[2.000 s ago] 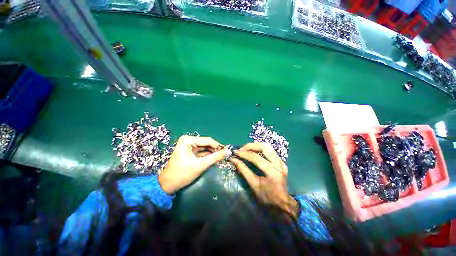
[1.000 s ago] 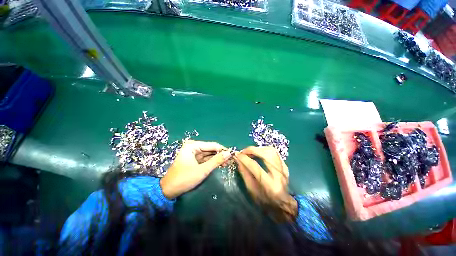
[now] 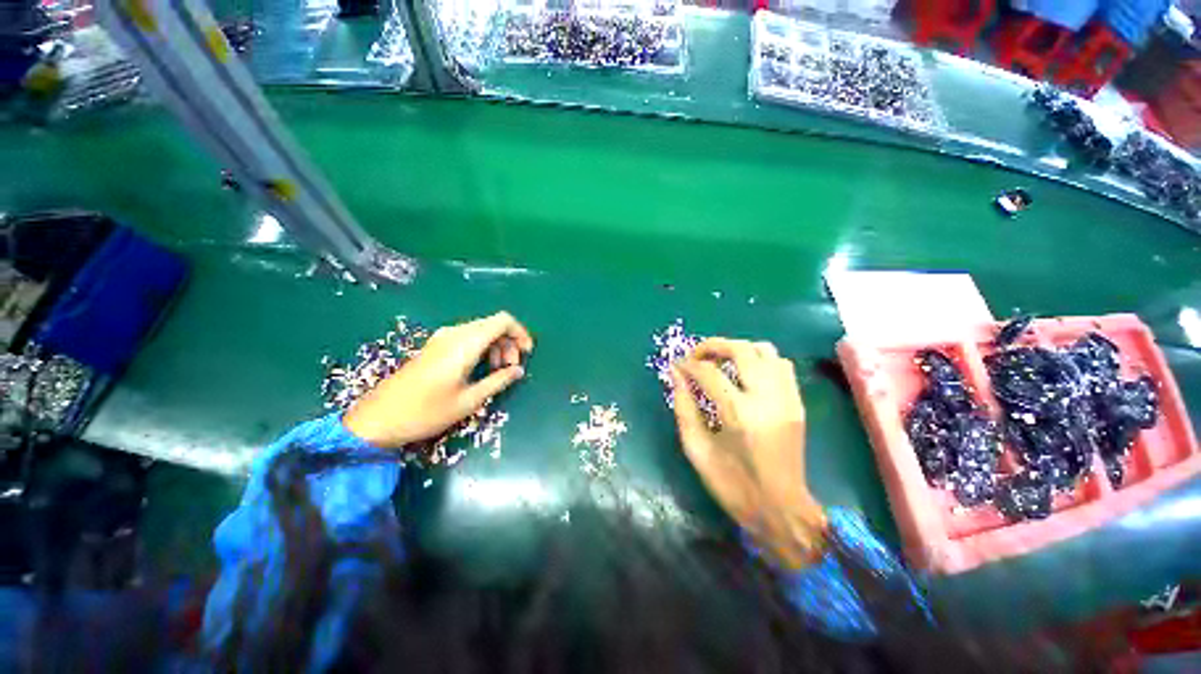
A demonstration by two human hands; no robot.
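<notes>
My left hand [image 3: 441,382] lies over the large heap of small silvery-pinkish metal parts [image 3: 369,366], fingers curled; whether it holds a piece cannot be told. My right hand [image 3: 747,421] is at the smaller heap of silvery-purplish parts [image 3: 672,348], fingertips down on it; any piece between them is hidden. A small sparse cluster of tiny yellowish-white pieces [image 3: 601,435] lies on the green surface between the hands, touched by neither.
A pink divided tray [image 3: 922,533] with glossy black parts stands at right, a white paper sheet [image 3: 909,303] by its far edge. A slanting metal post [image 3: 264,152] and blue box [image 3: 112,296] are at left. Clear compartment trays [image 3: 843,73] line the far ledge. A dark item [image 3: 1012,202] lies beyond.
My hands have parted from their meeting point above the small cluster: the left moved left to its heap, the right moved right to the other. The dark item at far right shifted left.
</notes>
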